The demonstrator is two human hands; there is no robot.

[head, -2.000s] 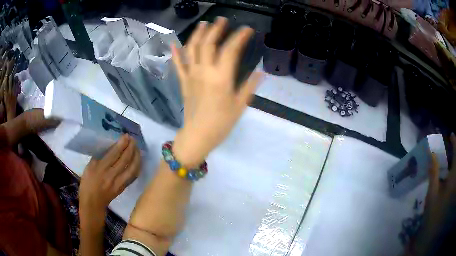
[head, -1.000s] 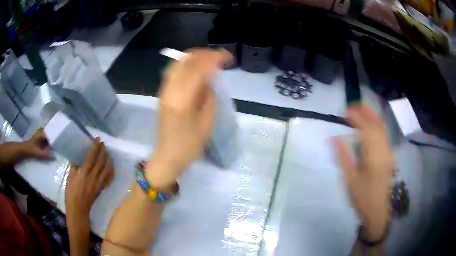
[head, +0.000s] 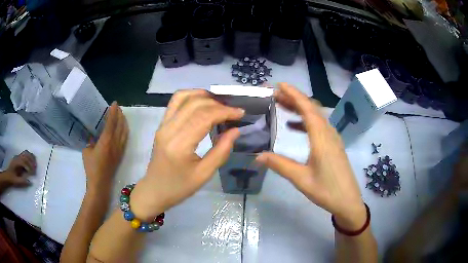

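Observation:
An open carton (head: 241, 177) stands upright in front of me, its white-edged top flap (head: 241, 91) raised at the back. Inside the mouth is a pale, crinkled piece (head: 251, 132) over darker contents that I cannot make out. My left hand (head: 192, 138), with the bead bracelet, is at the left of the mouth, thumb and fingertips over its edge; whether they grip anything is unclear. My right hand (head: 313, 159) is round the right side, thumb at the front rim and fingers by the flap's right end.
A closed carton (head: 362, 105) stands at right, beside a pile of small dark fittings (head: 383, 176). Another pile (head: 251, 70) lies before dark cup-shaped housings (head: 208, 46). Open cartons (head: 56, 102) stand at left, with another person's hand (head: 106, 146) against them and a second hand (head: 20, 168) farther left.
The view has swung right. Both my hands have come together at an open carton in the centre. Earlier my left hand was by a carton at left-centre and my right reached out at right.

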